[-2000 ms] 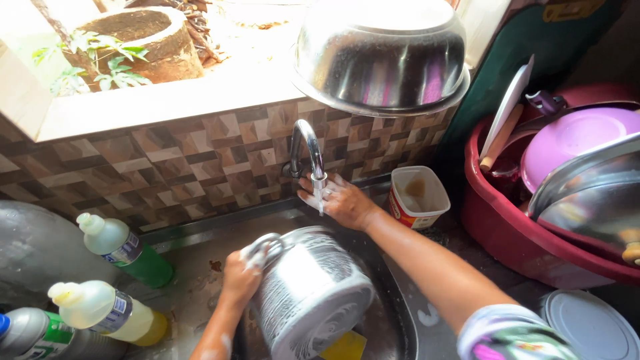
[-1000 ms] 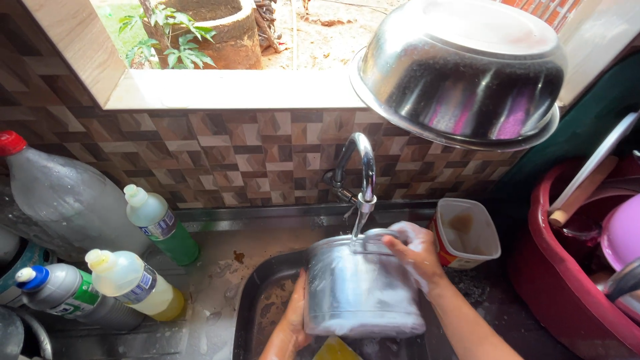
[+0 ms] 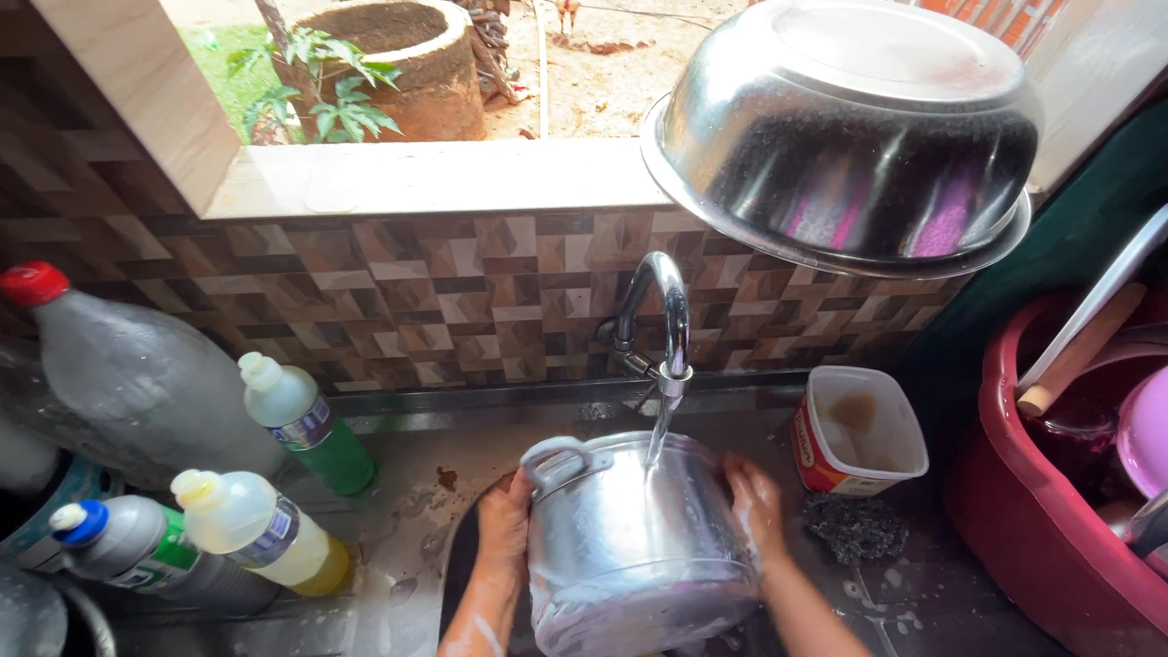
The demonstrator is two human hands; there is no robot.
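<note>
An aluminium pot (image 3: 639,520) is tilted on its side over the sink, and water from the chrome faucet (image 3: 671,328) runs onto its wall. My left hand (image 3: 504,525) grips the pot at its left side, just below the loop handle (image 3: 558,464). On the pot's right side lies my right hand (image 3: 756,506), its fingers partly hidden behind the metal. Suds cling to both wrists and to the lower part of the pot. A dark scouring pad (image 3: 856,527) rests on the counter to the right, beside a square plastic tub (image 3: 860,429).
Several bottles, among them a green one (image 3: 333,456) and a yellow one (image 3: 306,557), stand at the left. A large metal basin (image 3: 849,137) sits upside down on the window sill (image 3: 411,178). A dark red tub (image 3: 1031,538) with dishes is at the right.
Two seconds ago my right hand was at the faucet and the pot was covered in suds. Water now runs over the pot, its side mostly bare of foam, and both hands hold it.
</note>
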